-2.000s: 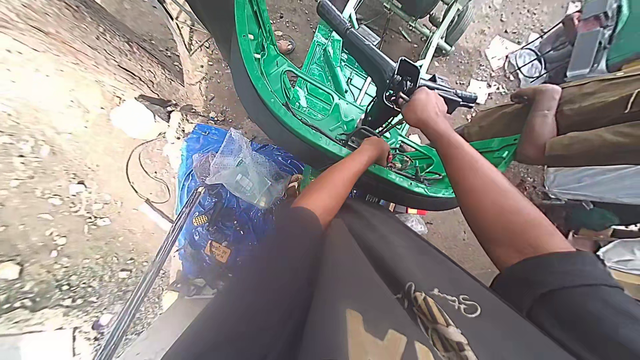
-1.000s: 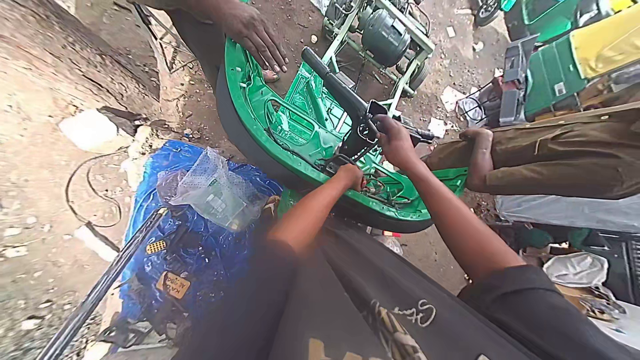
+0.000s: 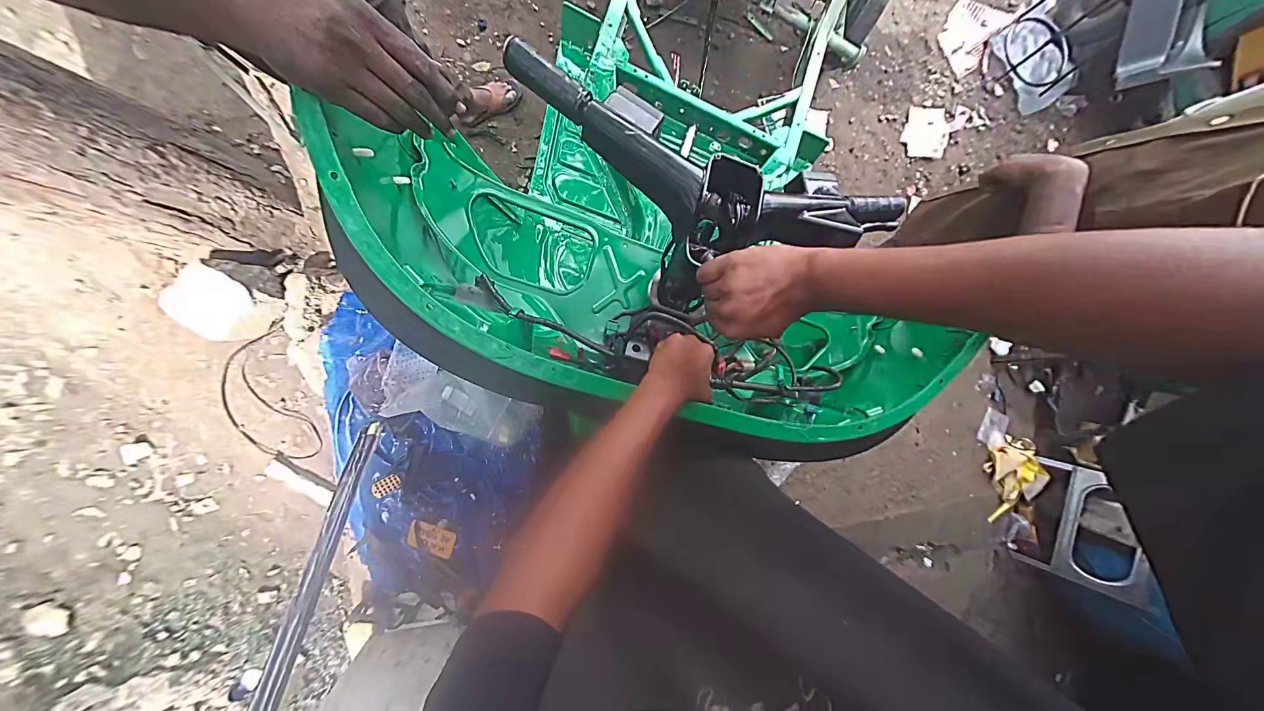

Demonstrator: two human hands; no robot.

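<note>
A green metal vehicle front body (image 3: 533,355) with a dark outer edge spans the middle. A black handlebar (image 3: 632,148) with an open central housing (image 3: 733,188) rises from it. My right hand (image 3: 755,291) is closed at the base of that housing, by the steering column; what its fingers hold is hidden. Below it, my left hand (image 3: 683,365) reaches into the black wiring (image 3: 780,380) along the inner rim, its fingertips out of sight. Loose cables lie on both sides of my left hand, with a red connector (image 3: 559,353) farther left.
Another person's hand (image 3: 346,59) rests at the body's upper left edge. A person's knee (image 3: 1037,188) shows at right. A blue tarp (image 3: 444,494) with plastic wrap (image 3: 454,395) lies lower left, beside a dark pole (image 3: 316,573). A metal frame (image 3: 1101,533) stands lower right.
My right hand has moved from the right part of the handlebar down to the base of its housing. The other person's hand, absent two seconds ago, is at the upper left edge.
</note>
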